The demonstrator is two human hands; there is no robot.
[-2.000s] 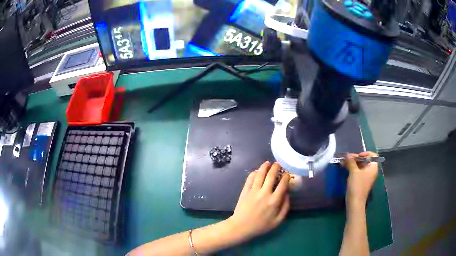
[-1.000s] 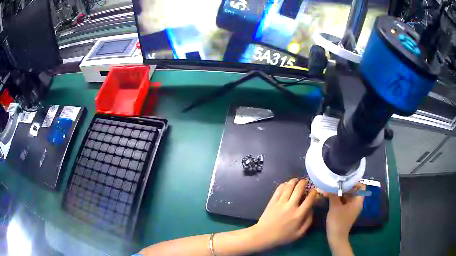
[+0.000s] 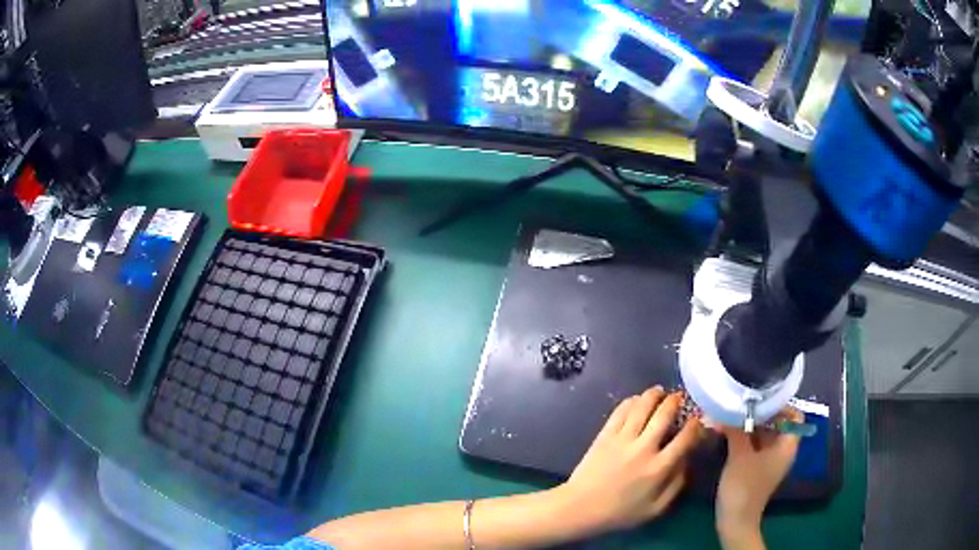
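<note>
My left hand (image 3: 642,457) rests on the dark base plate (image 3: 515,408), its fingertips against small dark and silvery parts (image 3: 687,410) at the left edge of the ring light (image 3: 703,360). My right hand (image 3: 757,462) is under the ring light's front right, holding a thin light tool (image 3: 794,427) whose end sticks out to the right; its tip is hidden. A loose heap of shiny dark components (image 3: 564,355) lies on the plate left of the lens. The microscope tube (image 3: 789,312) stands over my hands. The monitor (image 3: 526,134) shows enlarged parts marked 5A315.
A black pocketed tray (image 3: 263,360) lies left of the plate, with a red bin (image 3: 290,183) behind it. A white instrument (image 3: 263,107) stands back left. A second dark plate (image 3: 107,290) lies far left. A silvery-white piece (image 3: 569,249) lies at the base plate's top.
The view has turned left, shifting everything rightward. My right hand has moved from the plate's right side to under the ring light, near my left hand. The parts on the monitor have shifted.
</note>
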